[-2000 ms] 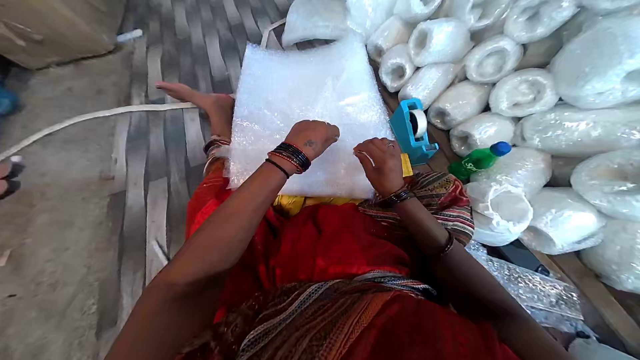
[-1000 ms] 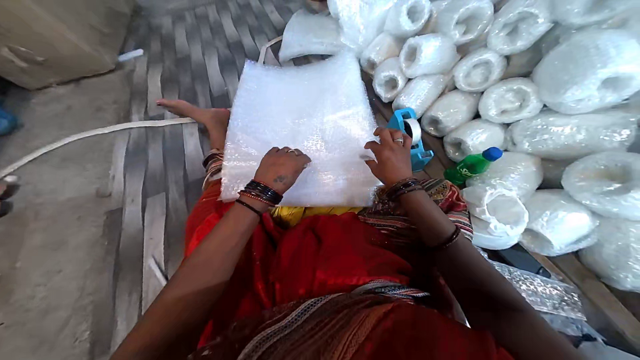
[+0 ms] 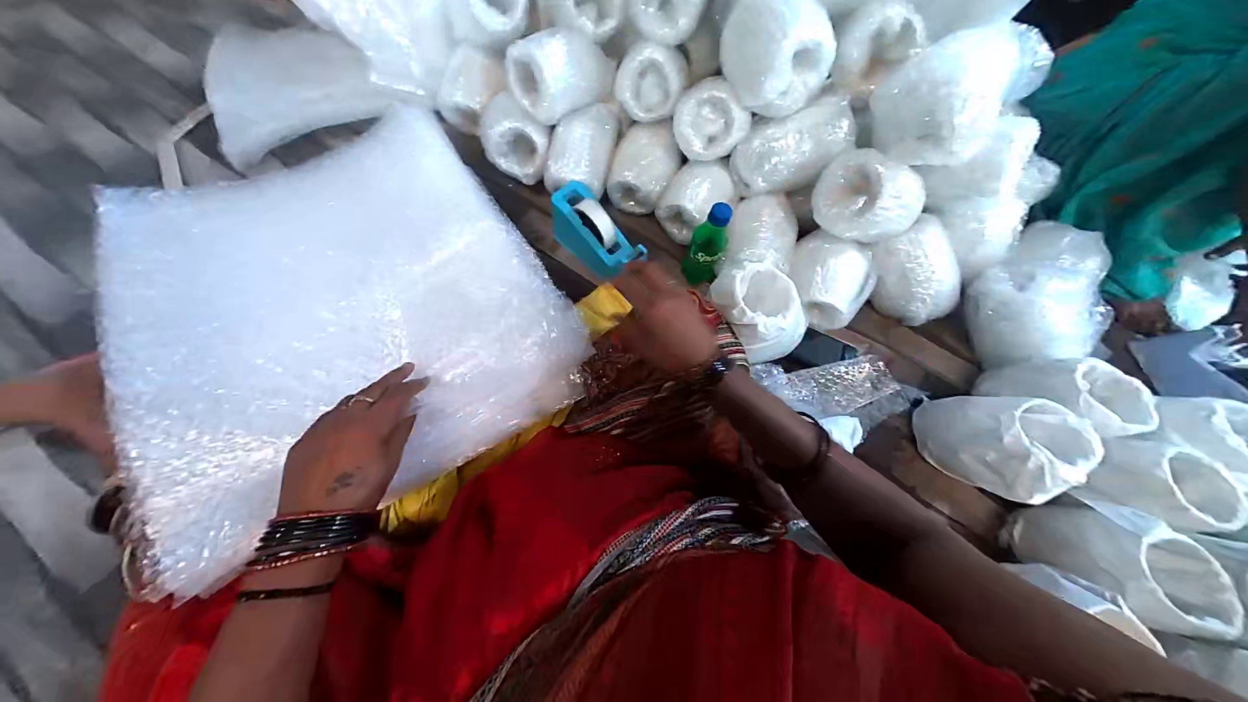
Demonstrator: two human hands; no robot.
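Note:
A stack of bubble wrap sheets lies across my lap. My left hand rests on its near edge, fingers extended, gripping nothing. Blurred by motion, my right hand is off the sheets, just below a blue tape dispenser holding a roll of clear or white tape. Its fingertips come close to the dispenser's near end; whether they touch it I cannot tell. Yellow cloth shows between that hand and the bubble wrap. A green plastic bottle with a blue cap stands to the right of the dispenser.
Many bubble-wrapped rolls are piled beyond the dispenser. White open-ended sleeves lie at the right, near a silvery plastic packet. Another person in teal cloth is at the upper right. More bubble wrap lies at the upper left.
My right hand has left the right edge of the bubble wrap and moved toward the tape dispenser. My left hand stays on the sheets. The view has swung to the right.

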